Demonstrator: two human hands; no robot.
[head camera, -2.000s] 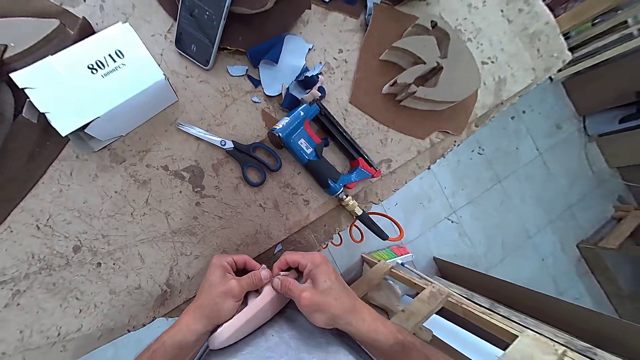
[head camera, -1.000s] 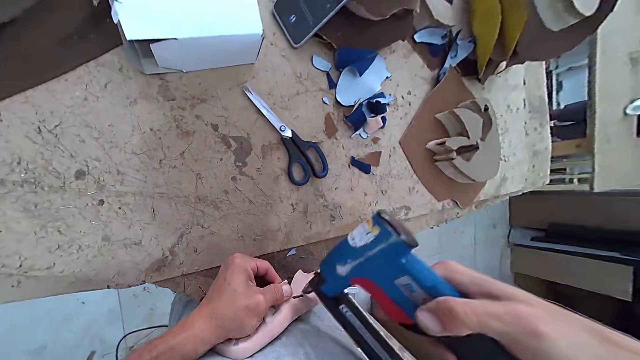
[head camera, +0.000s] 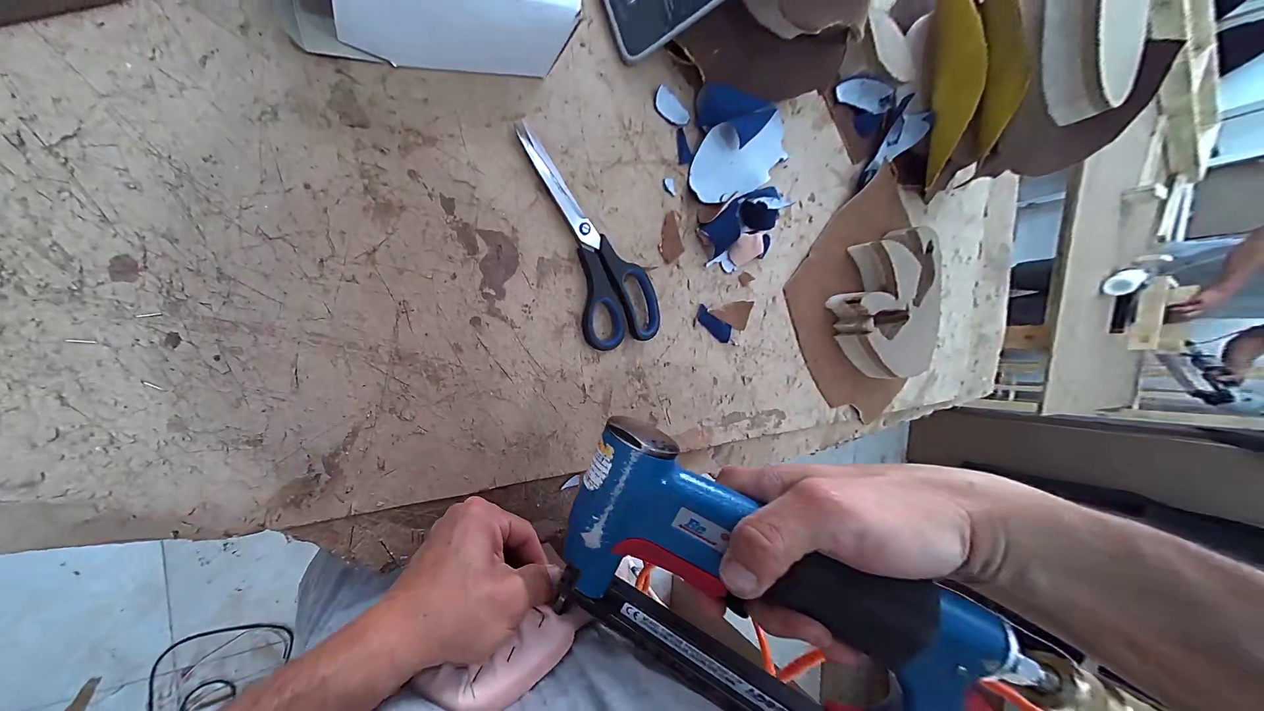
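Observation:
My right hand (head camera: 839, 543) grips a blue pneumatic staple gun (head camera: 642, 513) by its black handle. The gun's nose touches the end of a pale pink covered piece (head camera: 504, 667), which lies over my lap and has several staples in it. My left hand (head camera: 474, 583) pinches the material at that end, right beside the nose; what its fingertips hold is partly hidden. Scissors with black handles (head camera: 592, 267) lie on the worn workbench (head camera: 247, 296) beyond the gun.
Blue and brown scraps (head camera: 736, 163) lie right of the scissors, near a brown piece with curved beige parts (head camera: 894, 316). A white box (head camera: 454, 35) and a phone (head camera: 657, 20) are at the far side. An orange air hose (head camera: 765, 647) hangs below the gun. Another person's hand (head camera: 1200, 301) shows far right.
Two seconds ago the staple gun lay on the bench and both hands held the pink piece. My right hand has since taken the gun and brought its nose to the piece. The view has shifted.

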